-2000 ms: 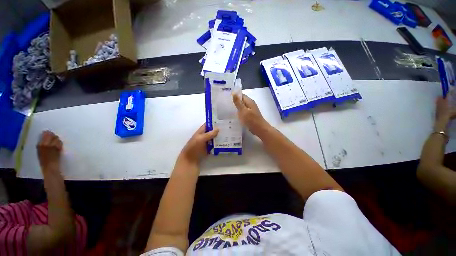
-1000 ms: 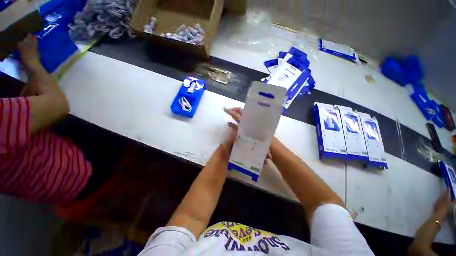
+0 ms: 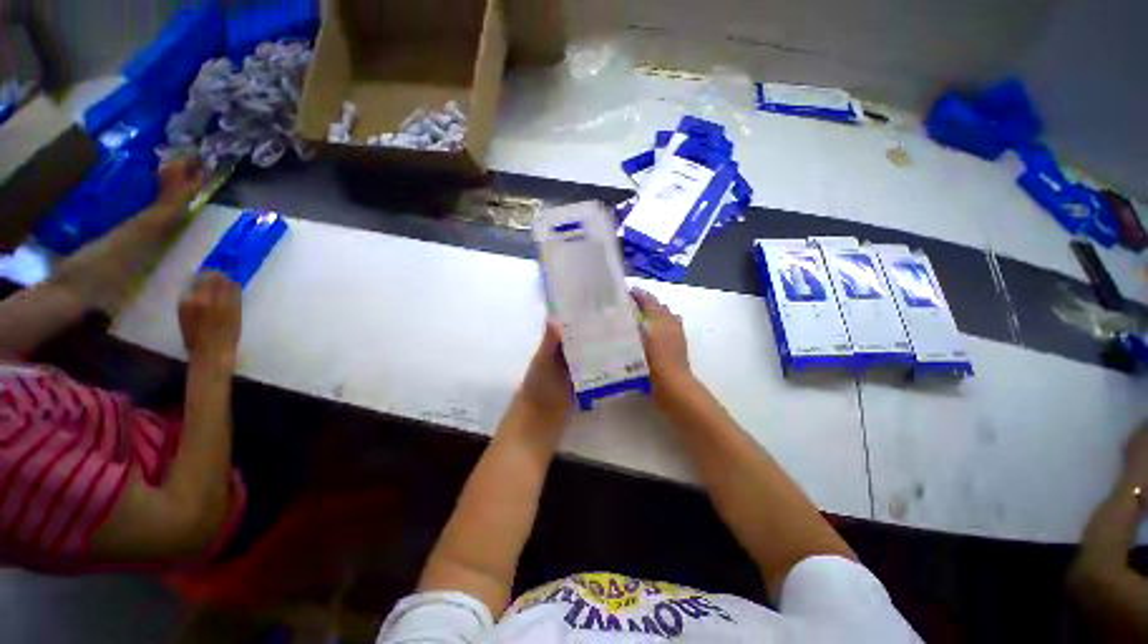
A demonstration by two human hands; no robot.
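A slim white and blue retail box (image 3: 592, 302) is held over the table's front part, its hang tab end pointing away from me and its printed back facing up. My left hand (image 3: 549, 365) grips its lower left side, with the fingers mostly hidden behind it. My right hand (image 3: 662, 333) is at its right side, fingers along the edge. The flat carton blanks (image 3: 680, 201) lie in a loose fanned pile beyond the box. Three filled retail boxes (image 3: 859, 302) lie side by side at the right.
A person's hand (image 3: 209, 315) at left holds a blue tray (image 3: 247, 247). An open brown carton (image 3: 400, 156) holds white plugs. Tangled cables (image 3: 239, 107) lie beside it. Blue trays (image 3: 988, 120) lie back right. Another person's arm (image 3: 1108, 554) is at the right edge.
The blue tray at left has moved further left, into the neighbour's hand. My left hand has come from behind the box to its lower left side. The camera view has shifted.
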